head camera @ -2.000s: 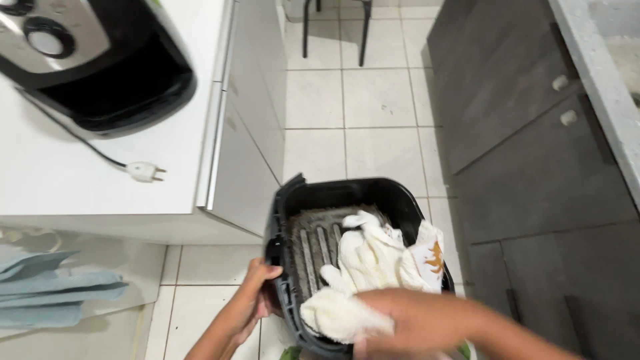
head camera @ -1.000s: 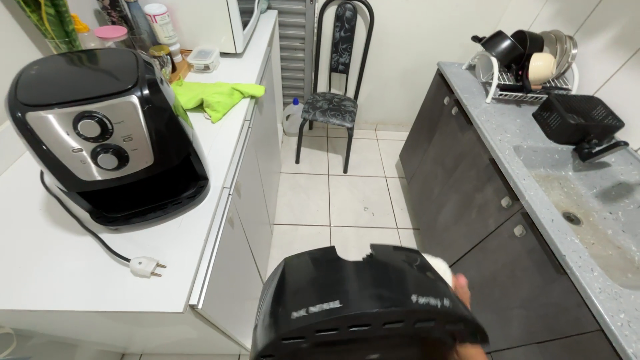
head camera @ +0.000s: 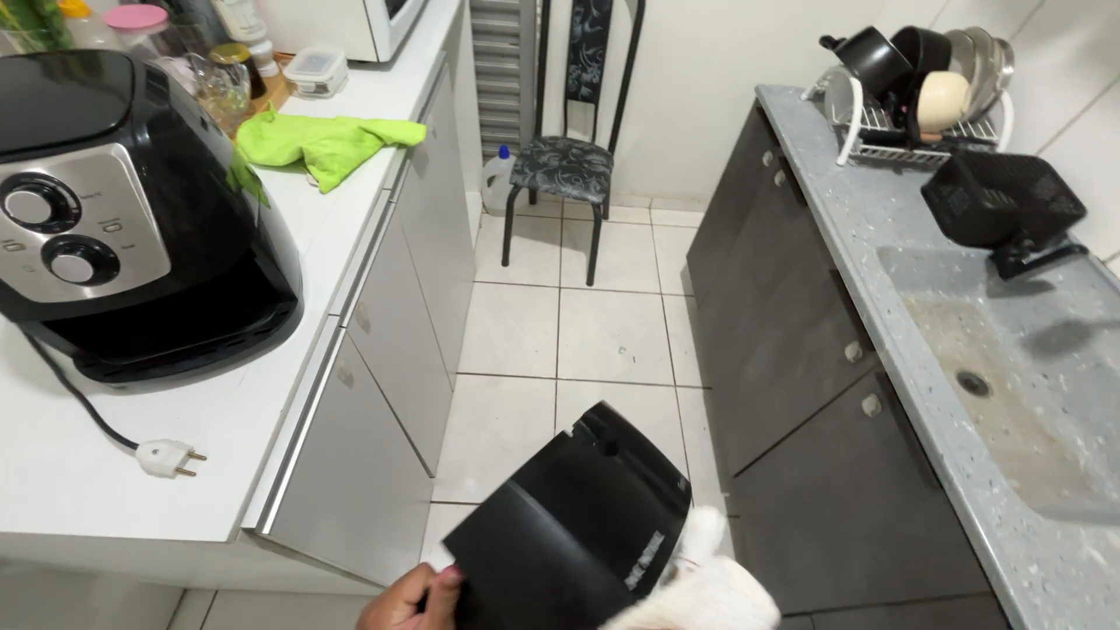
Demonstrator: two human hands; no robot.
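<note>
The black air fryer drawer [head camera: 560, 534] is held low over the floor, its outer side turned up toward me. My left hand [head camera: 416, 599] grips its near left edge, thumb on top. A white cloth [head camera: 709, 595] lies against its right side; my right hand is not visible, and the cloth covers that area. On the white counter at left stands the black air fryer body [head camera: 210, 201] with its drawer bay vacant. Its white plug [head camera: 166, 458] rests on the counter in front.
A green cloth [head camera: 328, 144] and a glass container [head camera: 317, 72] lie on the left counter. A chair [head camera: 564, 166] stands at the far end. On the right are a grey sink [head camera: 1032, 367], a black basket [head camera: 1002, 197] and a dish rack [head camera: 927, 150] with pans.
The drawer has been turned from inside facing me to outer side up, and tilted further since a second ago. My left hand is now at its left edge. The view has risen from the floor.
</note>
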